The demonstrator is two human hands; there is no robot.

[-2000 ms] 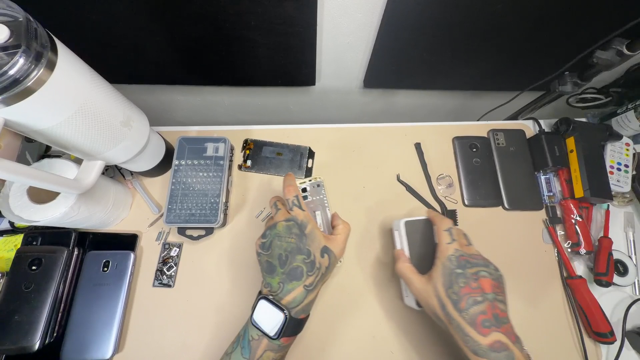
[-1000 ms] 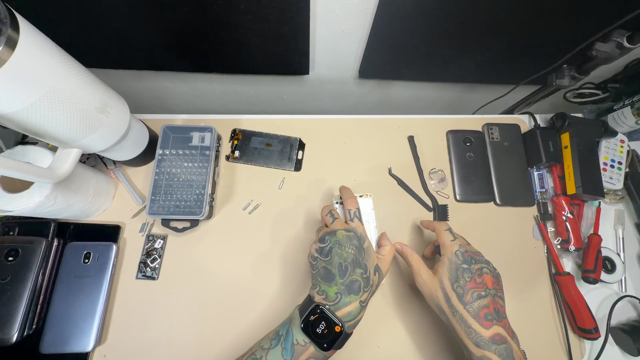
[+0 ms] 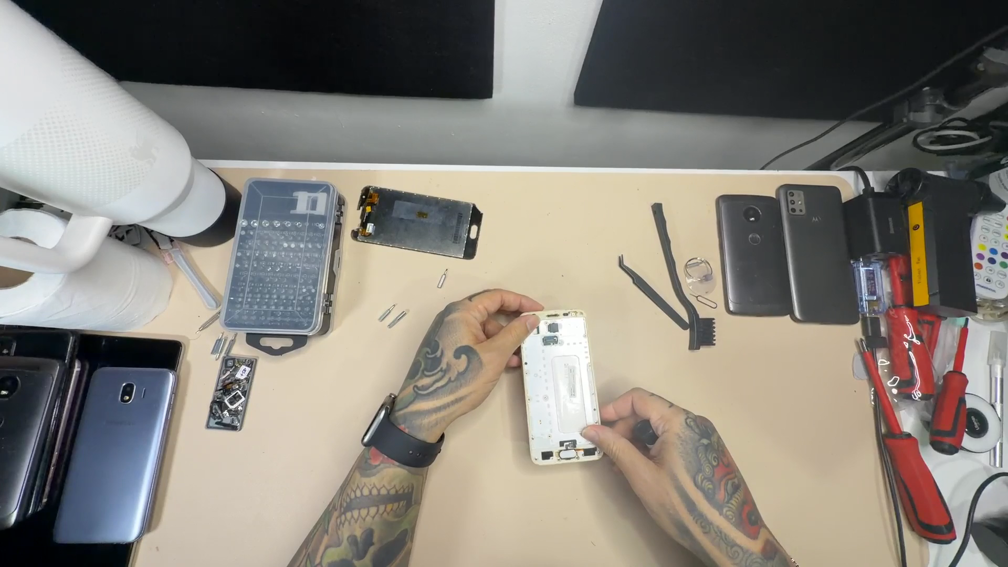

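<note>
A white smartphone mid-frame lies at the middle of the beige mat, held between both hands. My left hand pinches its upper left corner between thumb and fingers. My right hand grips the lower right edge with thumb and forefinger; a small dark round object shows by its curled fingers, mostly hidden. A detached phone display lies behind my left hand, with several metal screwdriver bits between them. Black tweezers and a black anti-static brush lie to the right, beyond my right hand.
At the left are a clear-lidded bit case, a tray of small parts, a white tumbler, a paper roll and a blue-grey phone. Two dark phones and red-handled screwdrivers are at the right.
The white boxy object under my right hand two seconds ago is out of sight. Both hands now hold the white frame, which my left hand largely covered one second ago.
</note>
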